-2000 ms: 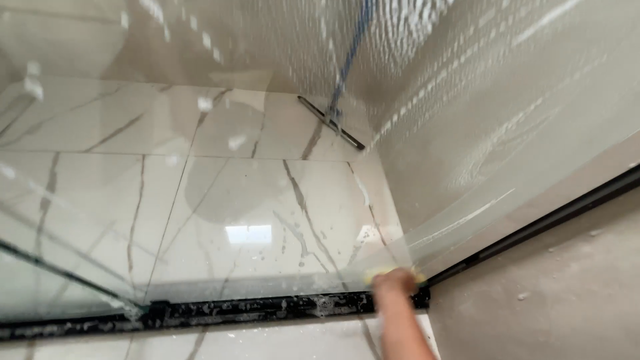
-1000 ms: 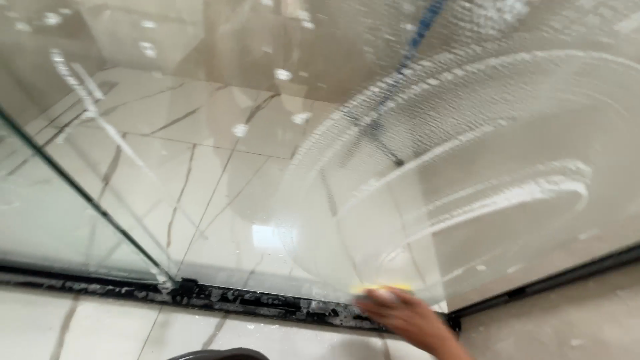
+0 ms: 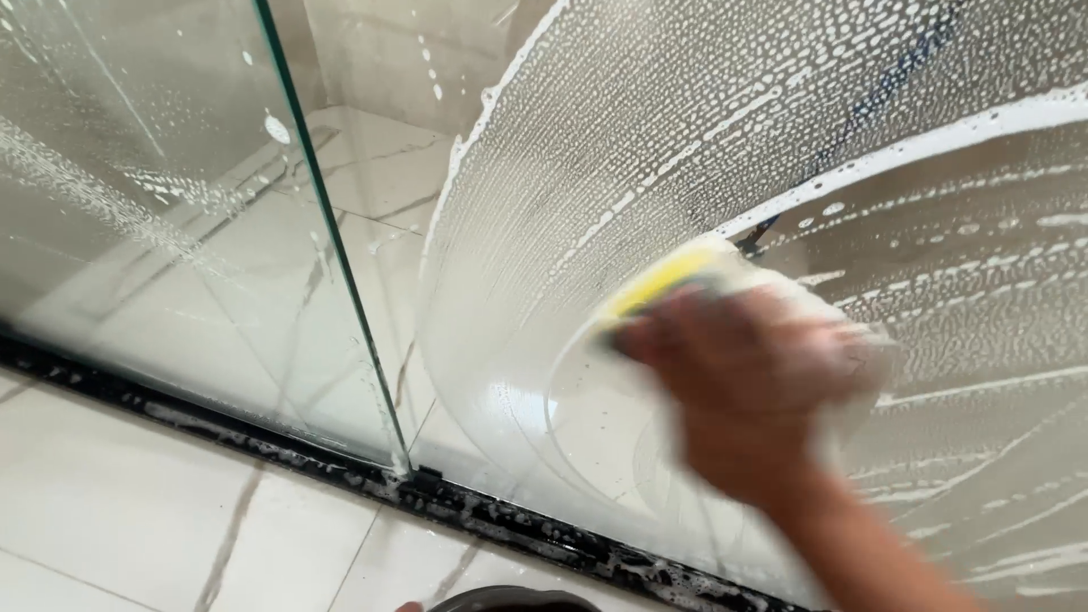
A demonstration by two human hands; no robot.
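My right hand (image 3: 748, 365), blurred, presses a yellow sponge (image 3: 667, 276) with a dark side against the glass shower panel (image 3: 527, 255). White soap foam (image 3: 918, 153) lies in curved streaks and beads across the panel above and right of the hand. A small part of my left hand (image 3: 410, 607) shows at the bottom edge, beside the rim of a dark round container (image 3: 514, 595); whether it holds the container cannot be seen.
A second glass panel with a green edge (image 3: 327, 212) stands at left. The black bottom track (image 3: 501, 510) bears suds. Marble-look floor tiles (image 3: 127, 501) lie in front. Behind the soapy glass is a blue handle (image 3: 892, 93).
My right hand with the sponge has moved up from beside the bottom track to higher on the glass. Foam covers more of the panel. The view has shifted.
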